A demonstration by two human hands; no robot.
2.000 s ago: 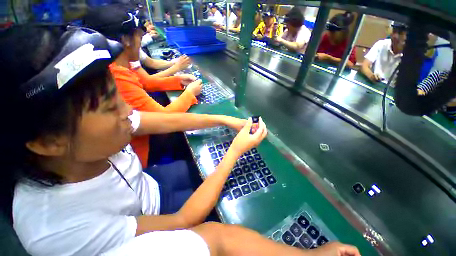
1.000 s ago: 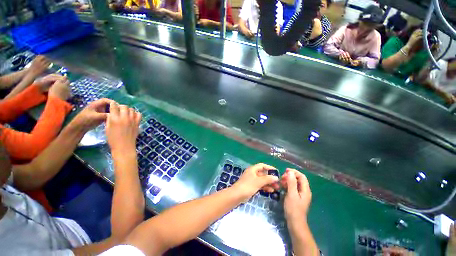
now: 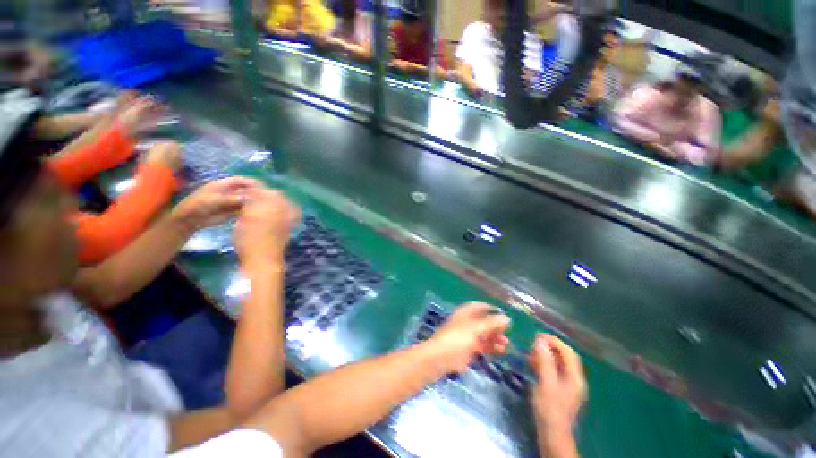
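The picture is blurred. My left hand (image 3: 472,337) is above the tray nearest me, its thumb and fingers pinched on a small dark part (image 3: 495,312), seemingly a black square housing. My right hand (image 3: 559,380) is just to its right, apart from it, with fingers drawn together; whether it holds anything is not clear. The clear blister tray (image 3: 447,420) lies under and between my hands on the green ledge, with black square parts in its far rows and strong glare on its near part.
A neighbour's hands (image 3: 259,219) work at the left, beside another tray of black squares (image 3: 327,273). Small white-and-blue pieces (image 3: 582,275) lie on the dark conveyor (image 3: 537,206) beyond the ledge. Blue bins (image 3: 139,54) stand far left. A black ribbed hose (image 3: 528,98) hangs overhead. People sit across the line.
The view has swung from the neighbour toward my own tray, then slightly back left. Since one second ago my hands have moved apart, the right one lower and to the right.
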